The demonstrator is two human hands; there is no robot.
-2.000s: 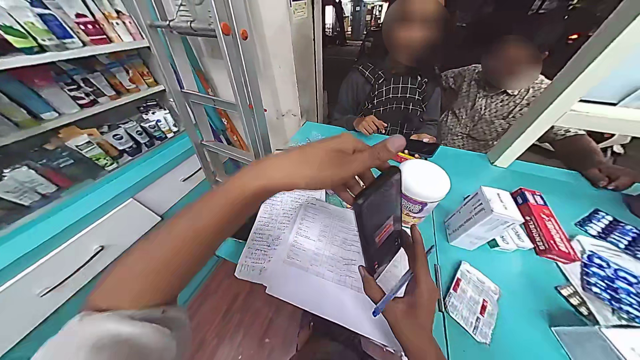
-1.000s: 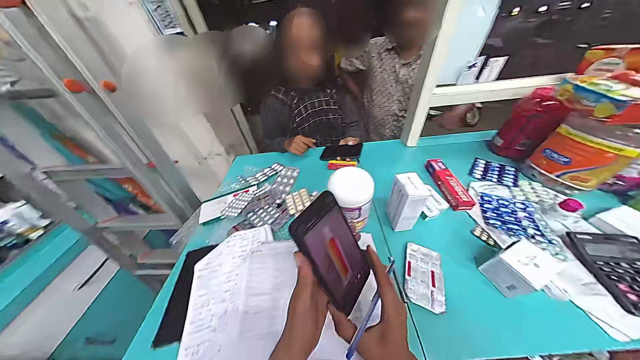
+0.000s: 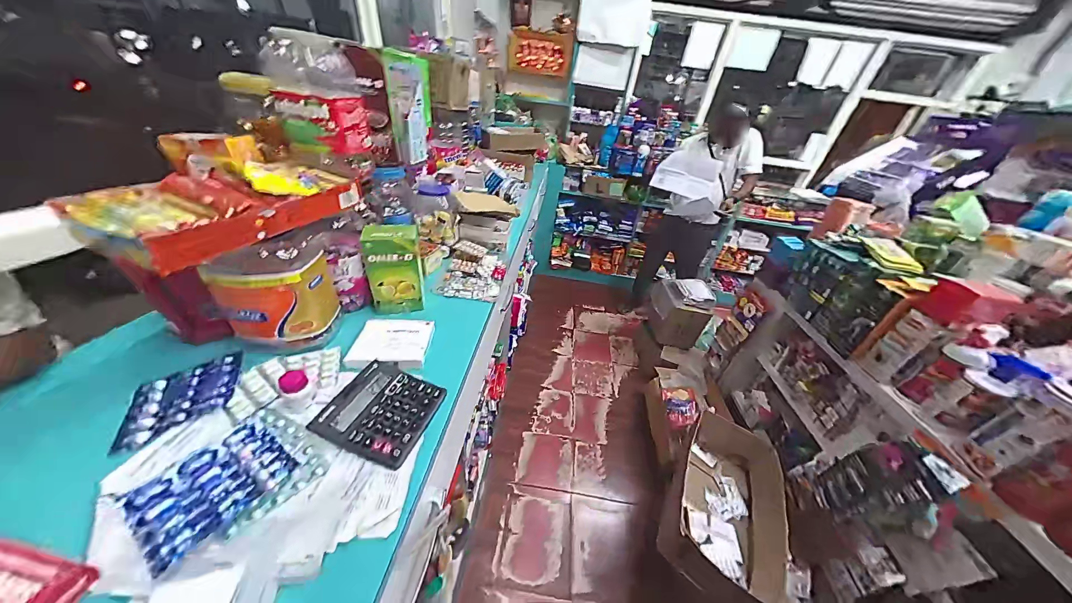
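Observation:
Neither of my hands shows in the head view now, nor does the phone. A black desk calculator (image 3: pixel 378 412) lies tilted on papers near the right edge of the turquoise counter (image 3: pixel 50 444). To its left are blue blister packs of tablets (image 3: pixel 209 481), a darker blister pack (image 3: pixel 177 398) and a small bottle with a pink cap (image 3: pixel 293 383). Behind the calculator lies a white box (image 3: pixel 390 342). A green carton (image 3: pixel 393 268) stands beside a large plastic jar with an orange label (image 3: pixel 276 293). A red tray of snack packets (image 3: pixel 251 219) is above the jar.
A tiled aisle (image 3: pixel 553 444) runs between the counter and crowded shelves (image 3: pixel 837 377). An open cardboard box (image 3: pixel 766 494) with papers and another carton (image 3: pixel 680 314) stand on the floor along its right side. A person (image 3: pixel 699 184) stands at the far end by stocked shelves.
The view has swung far to the right, from the people across the counter to the aisle. Both hands, the phone and the handwritten sheets have left the view.

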